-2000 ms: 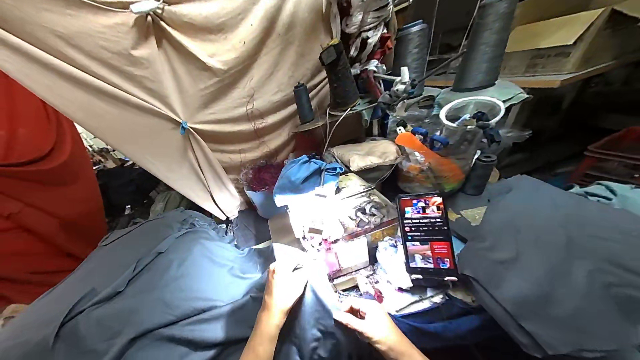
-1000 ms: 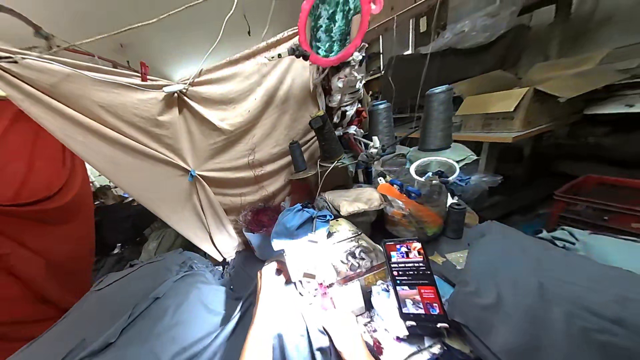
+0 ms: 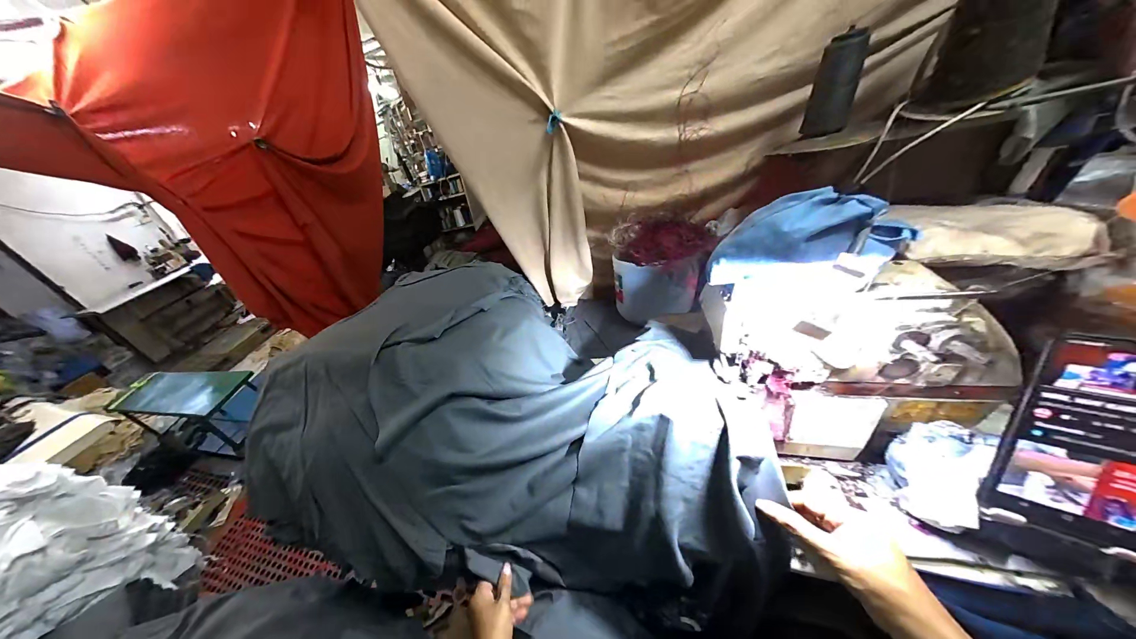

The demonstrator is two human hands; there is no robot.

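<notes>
A large heap of dark grey fabric (image 3: 461, 417) spreads over the work surface, its right end brightly lit beside the sewing machine (image 3: 790, 328). Low in the middle, my left hand (image 3: 499, 608) pinches a folded edge of the grey fabric between thumb and fingers. My right hand (image 3: 830, 532) lies at the fabric's right edge, thumb and fingers apart, near the front of the machine; whether it grips any cloth is unclear in the glare. A smartphone (image 3: 1069, 444) with a lit screen stands to its right. A crumpled white cloth (image 3: 941, 470) lies between the phone and the machine.
Behind the fabric stands a white bucket (image 3: 657, 288) with dark red threads. Beige (image 3: 657, 106) and red (image 3: 266, 160) cloth sheets hang behind. A black thread cone (image 3: 834, 82) stands at upper right. At left are a small green table (image 3: 182, 393), a pile of white cloth pieces (image 3: 84, 528) and a red perforated crate (image 3: 266, 550).
The view has swung left. My left hand has moved away from the lit machine area to the grey fabric's lower edge, left of my right hand.
</notes>
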